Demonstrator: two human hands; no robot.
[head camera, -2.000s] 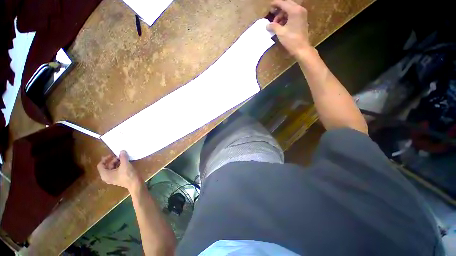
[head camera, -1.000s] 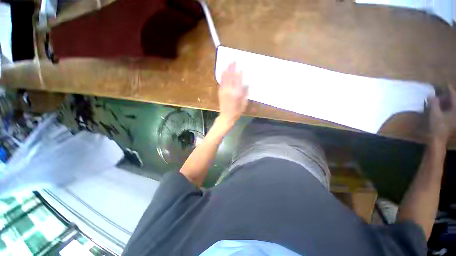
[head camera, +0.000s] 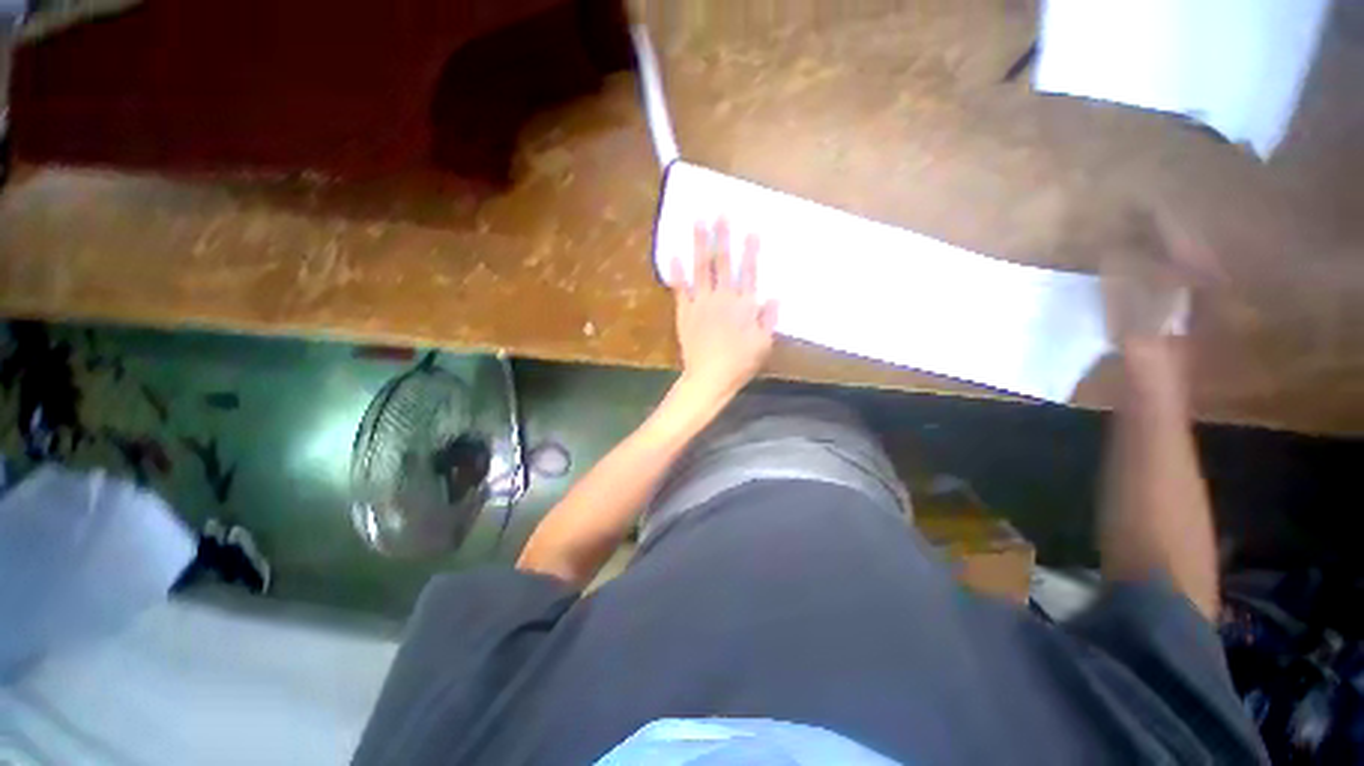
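Note:
A long white paper pattern (head camera: 913, 299) lies along the table's front edge, with a thin dark rim showing around it. My left hand (head camera: 726, 311) lies flat on its left end, palm down with fingers spread. My right hand (head camera: 1152, 292) is blurred over its narrow right end; its fingers cannot be made out. A thin white strip (head camera: 654, 97) runs up from the pattern's left corner. Maroon cloth (head camera: 269, 90) with a darker patch lies at the left of the table.
Another white sheet (head camera: 1174, 60) lies at the back right, with a small dark thing beside it. The brown wooden table (head camera: 374, 285) ends just before my body. A wire-caged fan (head camera: 419, 464) stands below on the green floor.
My left hand has gone from the pattern's corner to flat on its left end. My right hand has moved inward from the far right tip. The view has turned.

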